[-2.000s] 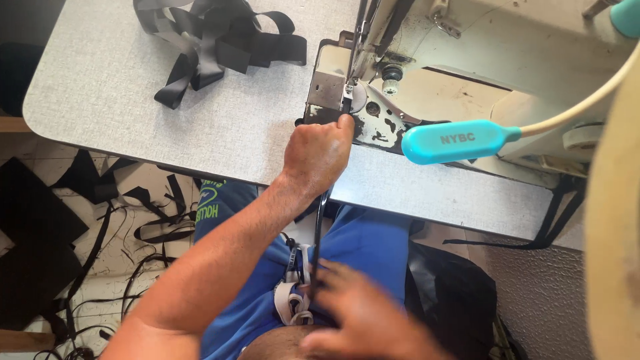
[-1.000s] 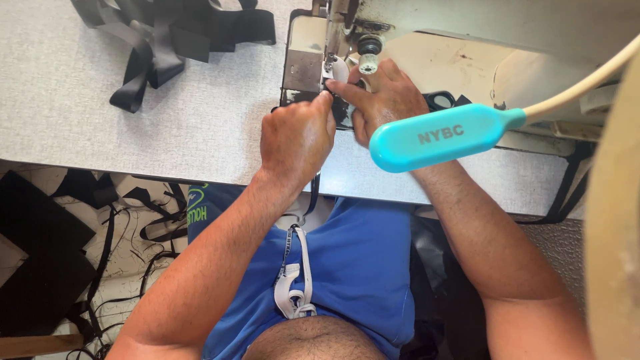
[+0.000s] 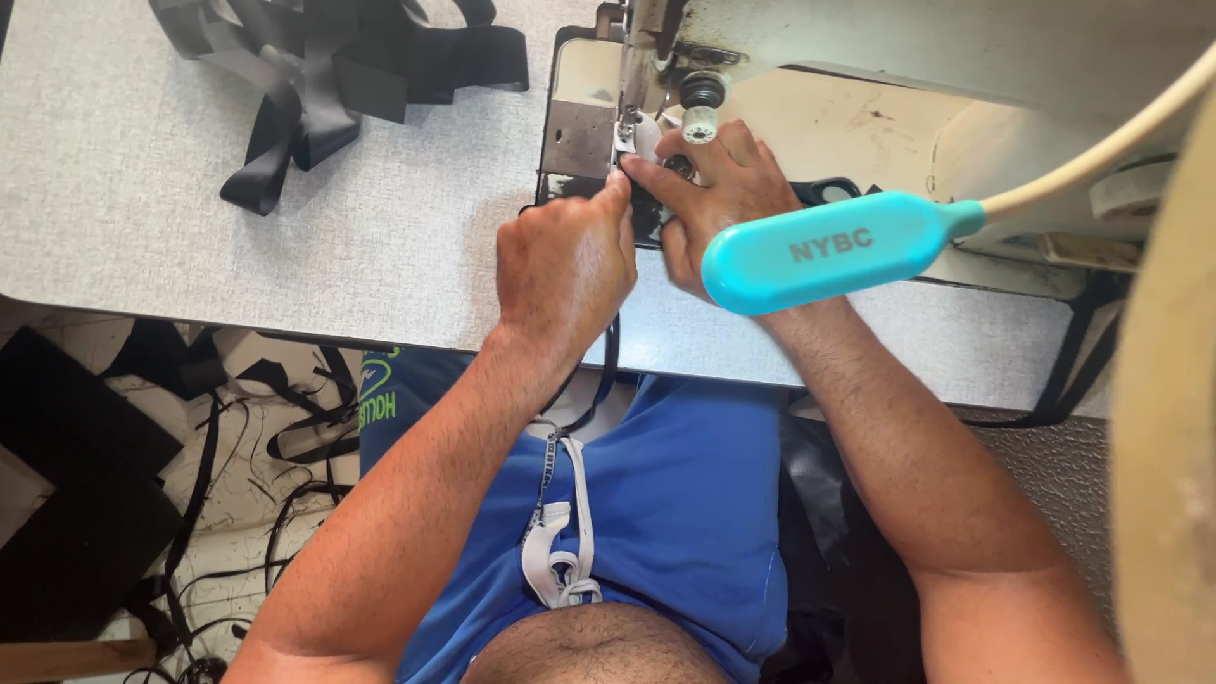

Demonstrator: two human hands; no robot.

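My left hand [image 3: 567, 261] is closed on a narrow black strip [image 3: 613, 356], just in front of the sewing machine's presser foot [image 3: 626, 138]. The strip hangs from beneath that hand over the table edge toward my lap. On the machine bed, my right hand [image 3: 727, 195] lies with spread fingers, its index fingertip beside the foot and close to my left thumb. Whether it grips the strip cannot be told. A turquoise lamp head [image 3: 841, 249] partly covers the right hand and wrist. The needle tip is hard to make out.
Wide black ribbon [image 3: 328, 81] lies in loops on the grey tabletop [image 3: 114, 190], left of the machine. Dark scissor handles [image 3: 825, 190] show beyond my right hand. Black scraps and strips [image 3: 85, 475] litter the floor at left. White drawstrings [image 3: 560, 551] hang over my blue shorts.
My right hand has risen from near my lap to the machine bed beside the presser foot. My left hand stays in front of the foot. The view has shifted.
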